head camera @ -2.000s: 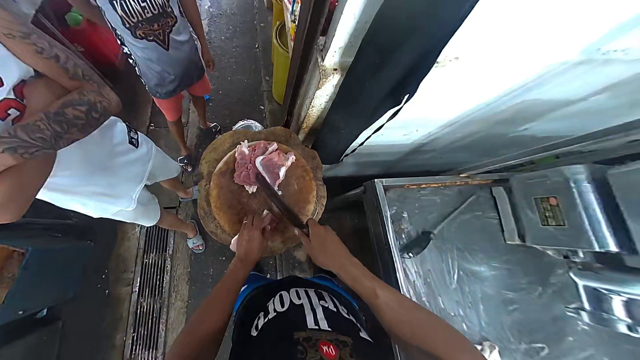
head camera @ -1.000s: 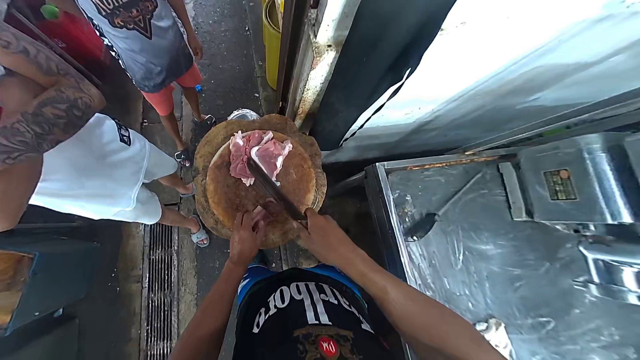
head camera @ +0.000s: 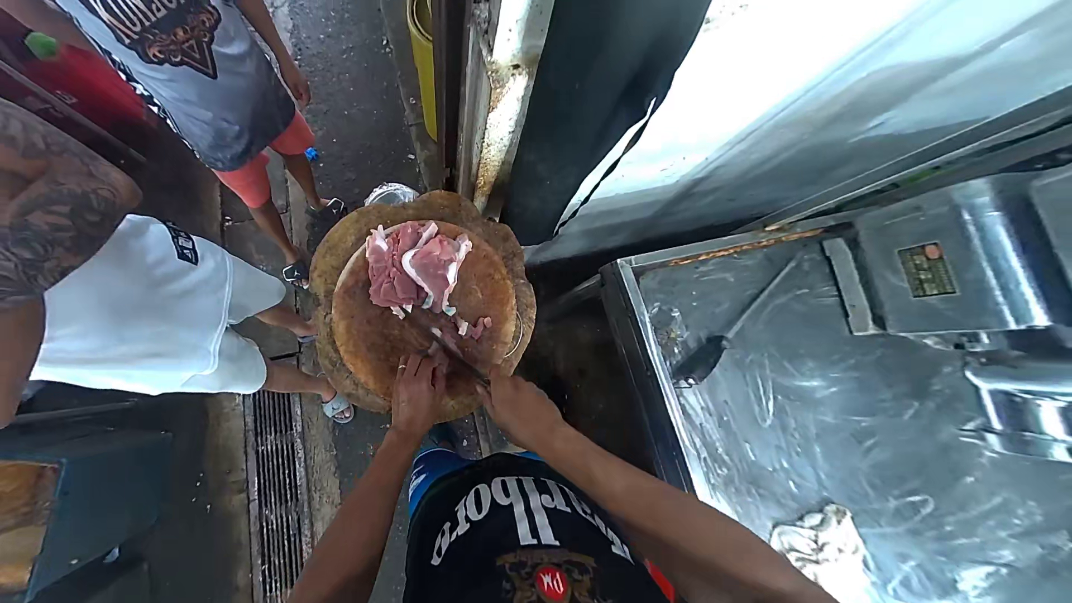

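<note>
A round wooden chopping block (head camera: 360,335) stands in front of me, with large pieces of raw meat (head camera: 419,266) on its far part. My right hand (head camera: 521,409) is closed on the handle of a knife (head camera: 456,356), whose dark blade points to the far left over the block. Beside the blade, my left hand (head camera: 419,387) presses its fingers on a small piece of meat at the near side; the fingers partly hide it. A few small cut bits of meat (head camera: 476,327) lie right of the blade, nearer to me than the large pieces.
At the right is a metal work surface (head camera: 787,419) with a long-handled tool (head camera: 703,360) and a crumpled cloth (head camera: 825,548). Two people stand at the left, one in white shorts (head camera: 142,318), close to the block. A floor drain grate (head camera: 278,494) runs at the lower left.
Small cut bits now lie right of the blade, where the frame from one second ago shows bare wood. The knife has stayed in my right hand.
</note>
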